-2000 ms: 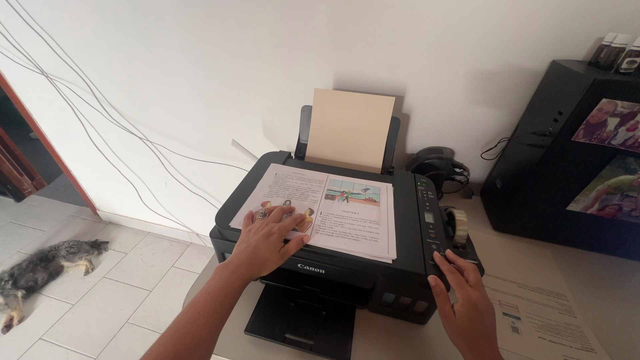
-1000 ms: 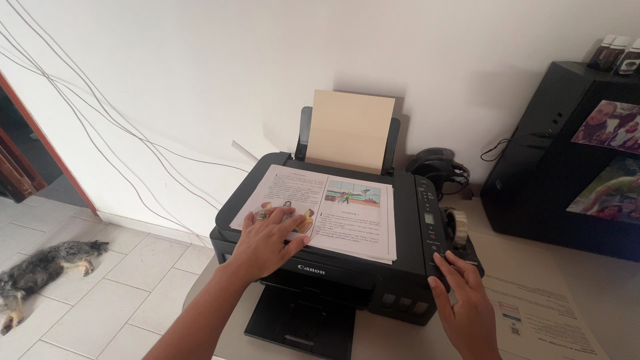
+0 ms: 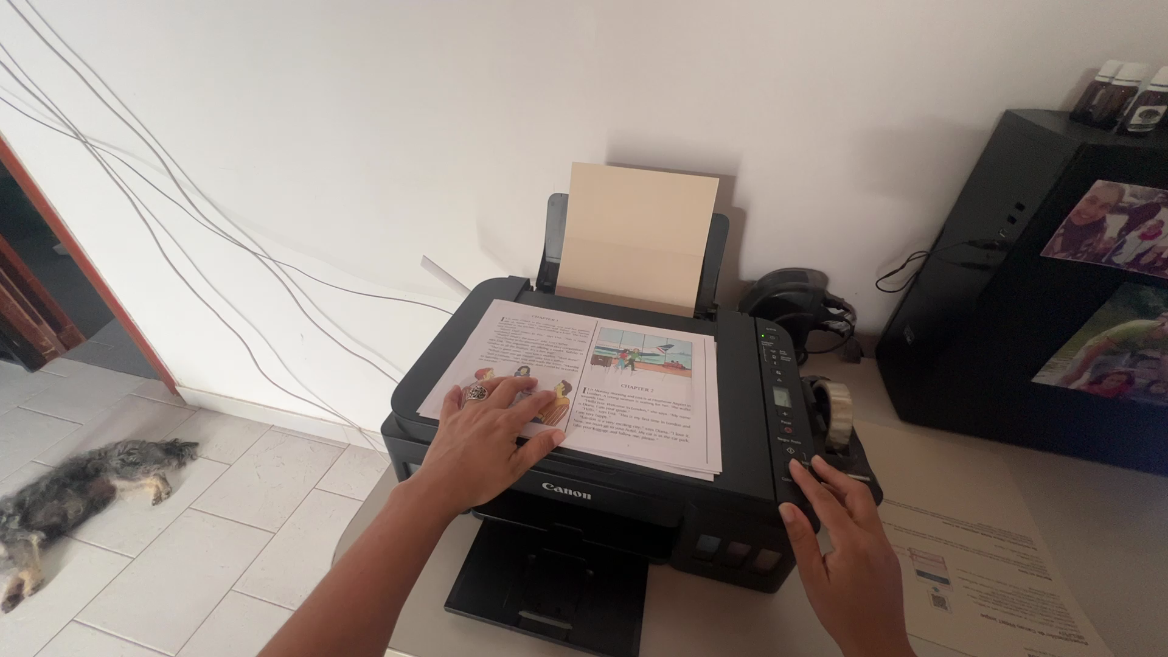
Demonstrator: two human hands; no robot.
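Note:
A black Canon inkjet printer (image 3: 547, 488) sits on a table. Printed sheets (image 3: 648, 411) with text and coloured drawings lie stacked on its lid. My left hand (image 3: 488, 438), a ring on one finger, rests flat on the lower left of these sheets with fingers spread. My right hand (image 3: 844, 538) is at the front of the button panel (image 3: 781, 397), fingertips on or just over its lower buttons, thumb by the printer's edge. Cream paper (image 3: 639, 233) stands upright in the rear feed. The black output tray (image 3: 547, 584) extends at the front.
Right of the printer are a tape roll in a dispenser (image 3: 835, 415), black headphones (image 3: 789, 301) and a printed sheet (image 3: 976, 557). A black computer tower (image 3: 976, 265) with photographs and small bottles (image 3: 1113, 96) stands farther right. Cables (image 3: 210, 228) hang along the wall; a dog (image 3: 91, 493) lies on the floor.

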